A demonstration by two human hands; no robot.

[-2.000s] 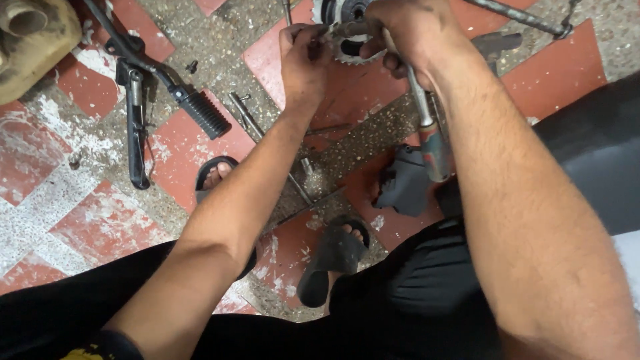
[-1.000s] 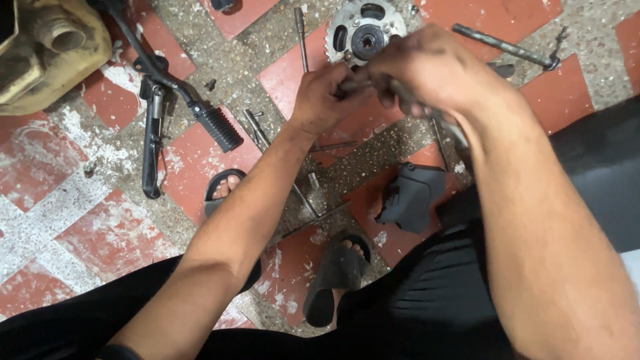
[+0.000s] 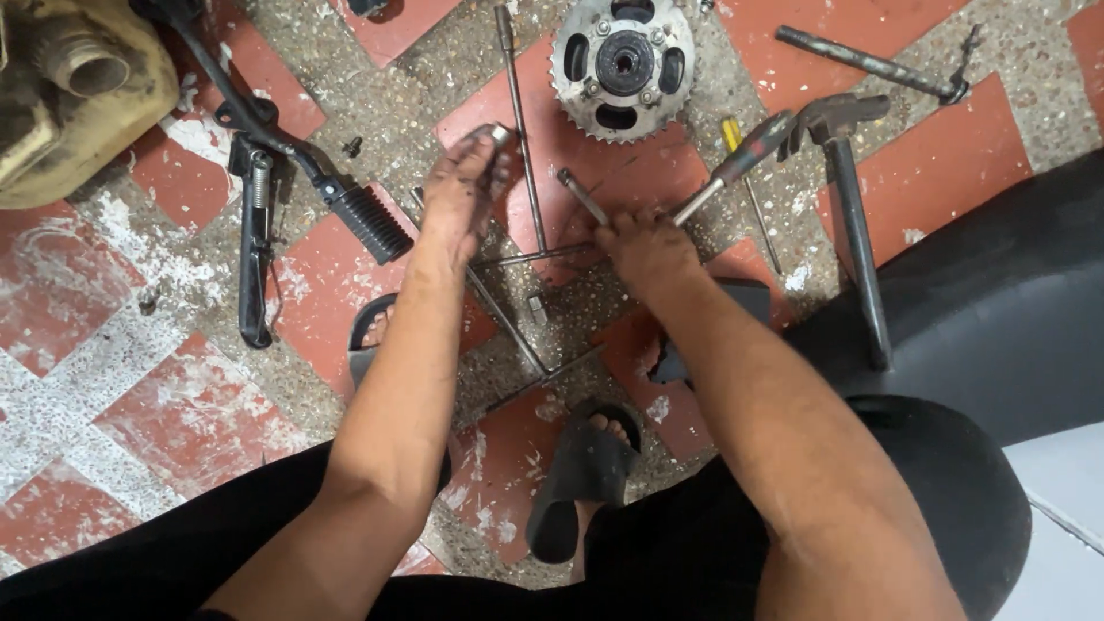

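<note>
In the head view my left hand (image 3: 466, 177) holds a small metal socket (image 3: 499, 134) at its fingertips. My right hand (image 3: 647, 250) is closed around a metal tool, perhaps a ratchet handle, whose end (image 3: 580, 194) sticks out to the upper left. A screwdriver-like tool (image 3: 733, 168) with a dark handle reaches up right from behind that hand; whether it is gripped, I cannot tell. Between the hands lies a T-handle wrench (image 3: 522, 129). A second T-shaped wrench (image 3: 504, 319) and a loose socket (image 3: 537, 309) rest below it. The rear sprocket and hub (image 3: 623, 65) lies above.
A hammer (image 3: 854, 207), a yellow-handled screwdriver (image 3: 755, 203) and an axle bolt (image 3: 871, 65) lie at the right. A footrest with rubber grip (image 3: 371, 224), a side stand (image 3: 254, 259) and a stained plastic container (image 3: 86, 95) are at the left. My sandalled foot (image 3: 595, 466) is below.
My hands, close together below the sprocket a second ago, are now apart. The right hand has moved down toward the wrenches, and the whole sprocket and the hammer are now uncovered.
</note>
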